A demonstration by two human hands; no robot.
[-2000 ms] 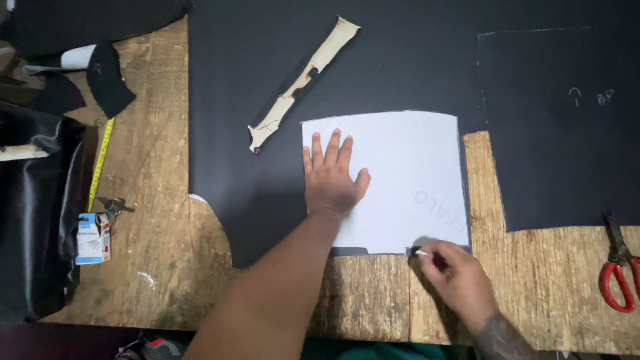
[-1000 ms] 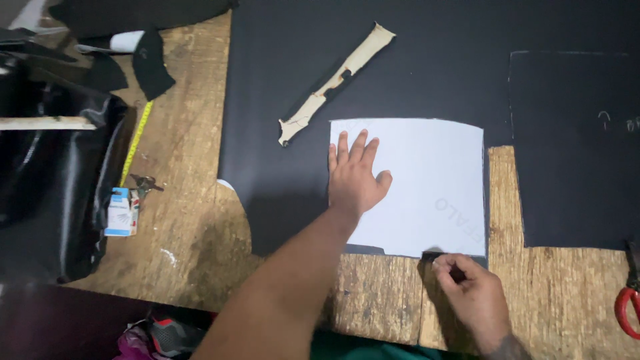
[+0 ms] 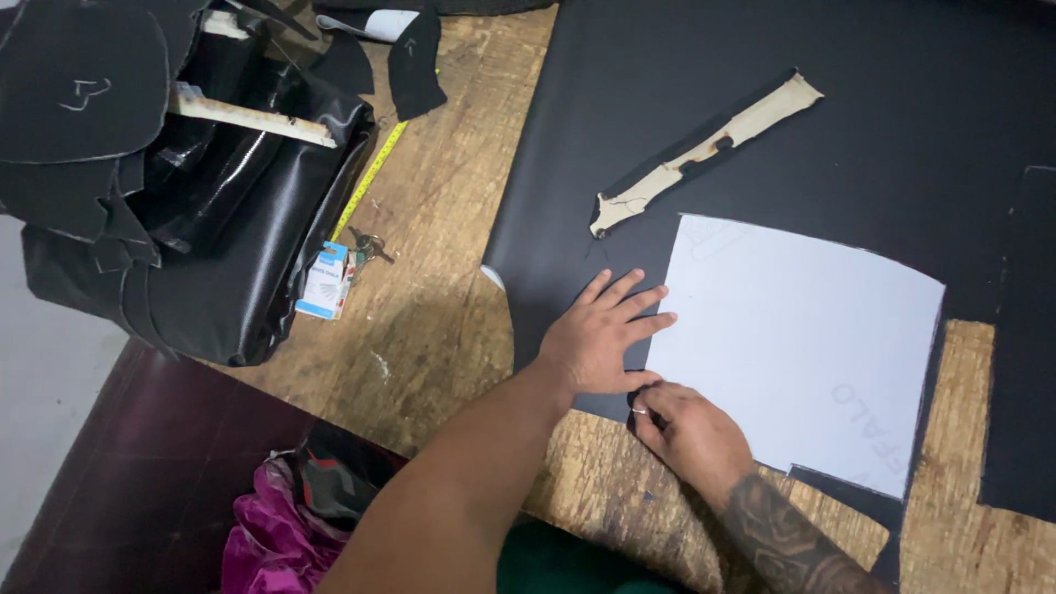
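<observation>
A white paper pattern piece [image 3: 800, 346] lies on a sheet of black material [image 3: 569, 148] spread over the wooden table. My left hand [image 3: 610, 334] rests flat with its fingers spread, mostly on the black material, with fingertips at the paper's left edge. My right hand [image 3: 689, 433] is at the paper's lower left corner, close to my left thumb. Its fingers pinch a small white piece [image 3: 639, 411] that looks like chalk; most of it is hidden. Above the paper lies a long, narrow cream-coloured strip [image 3: 701, 161], backed with black and set at a slant.
Folded glossy black material [image 3: 264, 223] fills the left side. Beside it lie a chalk box [image 3: 324, 280], keys [image 3: 371, 246], a yellow measuring tape [image 3: 371, 177] and black cut pieces [image 3: 417, 66]. The wooden tabletop [image 3: 429, 330] shows around them. Magenta fabric [image 3: 276, 532] sits below the table edge.
My right hand has moved left along the paper's lower edge to its left corner. My left hand has slid off the paper's middle toward its lower left edge. The view has shifted left.
</observation>
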